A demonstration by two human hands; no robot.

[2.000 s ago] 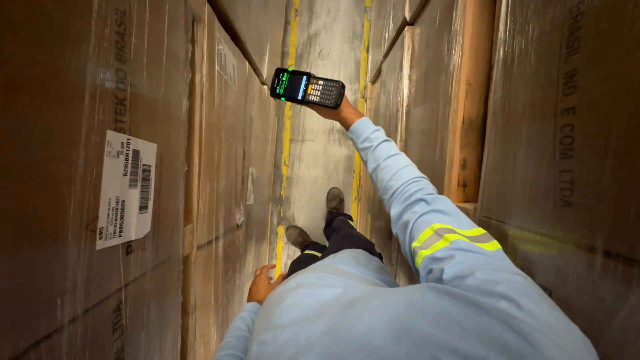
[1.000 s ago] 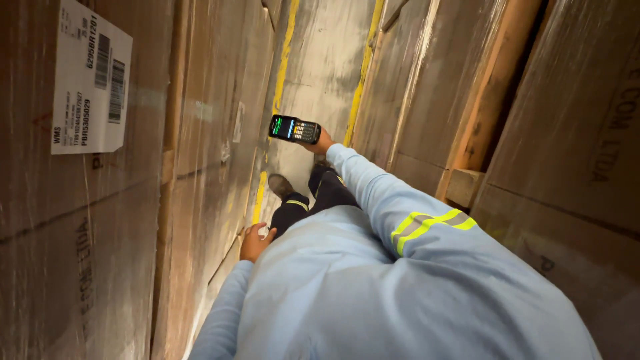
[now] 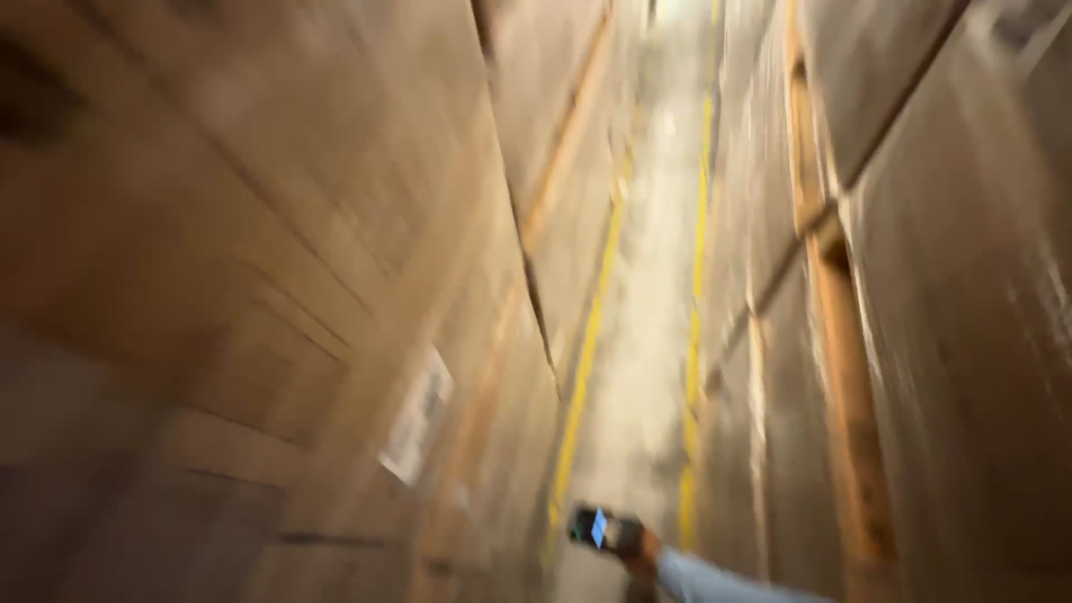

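Near the bottom of the head view, my right hand point(image 3: 646, 554) grips a handheld barcode terminal point(image 3: 606, 531) with a lit screen and a keypad. The device is over the floor between the yellow lines, and a light blue sleeve point(image 3: 712, 578) runs from the hand to the lower edge. Motion blur hides the detail of the screen and the fingers. My left hand is out of the frame.
Tall stacks of wrapped cardboard boxes point(image 3: 335, 209) flank a narrow aisle floor point(image 3: 649, 335) on both sides. Yellow lines point(image 3: 593, 327) run along it. Wooden pallet parts point(image 3: 850, 377) show on the right. A white label point(image 3: 417, 419) is on the left stack.
The view has swung up along the aisle. My left hand, the shoes and the torso, seen before, are now outside it. The terminal remains in my right hand.
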